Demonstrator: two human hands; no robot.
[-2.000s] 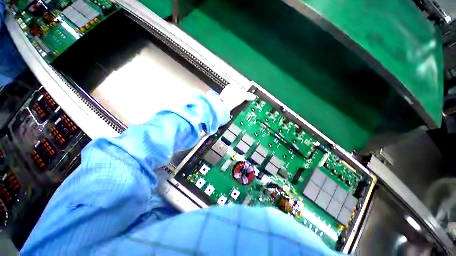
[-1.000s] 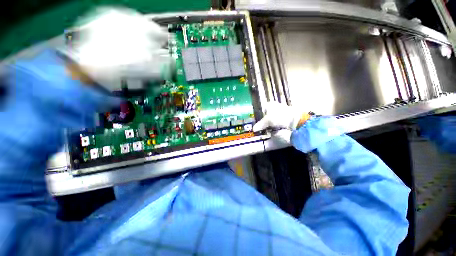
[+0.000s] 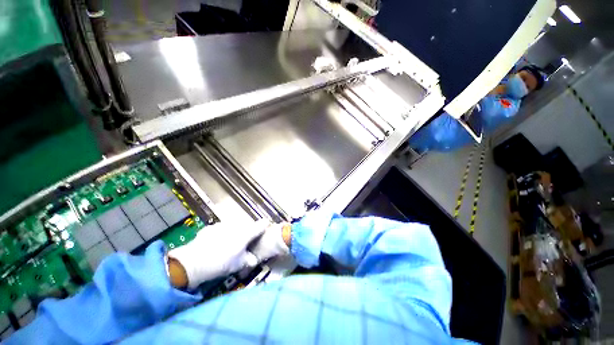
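Note:
The green circuit board (image 3: 40, 253) with grey blocks sits in a pale-rimmed carrier (image 3: 182, 176) on the conveyor at the lower left, cut off by the left edge. My left hand (image 3: 215, 255), in a white glove, lies over the carrier's near right corner. My right hand (image 3: 270, 242), also white-gloved, meets it there at the near rail. The hands overlap and their fingertips are hidden. I cannot tell whether either one grips the carrier or a small part.
Metal conveyor rails (image 3: 262, 101) run away to the upper right over shiny plate. A large black bin (image 3: 464, 269) stands beside the line. A person in blue with a mask (image 3: 517, 87) is beyond. Boxes (image 3: 538, 269) in clear wrap stand on the floor at right.
The view has swung right along the conveyor. My left hand has moved from over the board's far left part to its near right corner, beside my right hand.

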